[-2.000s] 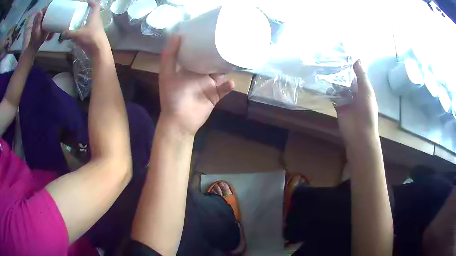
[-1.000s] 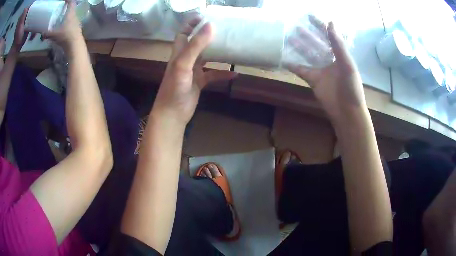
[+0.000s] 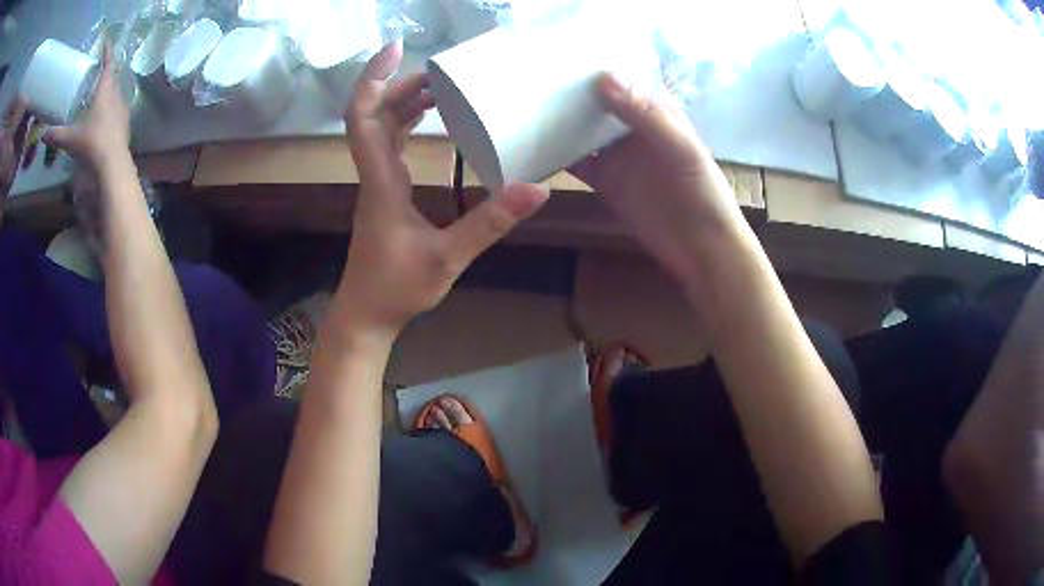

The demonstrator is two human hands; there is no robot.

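A white cup [image 3: 532, 97] is held above the front edge of the table, tilted, with its rim end towards the left. My right hand [image 3: 658, 160] holds it from the right, with fingers on its side. My left hand [image 3: 418, 218] is beside the rim end with fingers spread; the thumb tip is close to the lower rim, and I cannot tell if it touches. The far end of the cup is lost in glare, so any film there cannot be told.
White cups, some with shiny film, lie on the pale table at the back left [image 3: 246, 71] and right [image 3: 841, 74]. At far left a person in a pink top holds another white cup [image 3: 60, 80]. Brown carton edges [image 3: 326, 164] run below the table top.
The cup has turned from lying level to tilted, its left end now lower and facing left. My right hand has moved left onto its side; my left hand has opened away from it.
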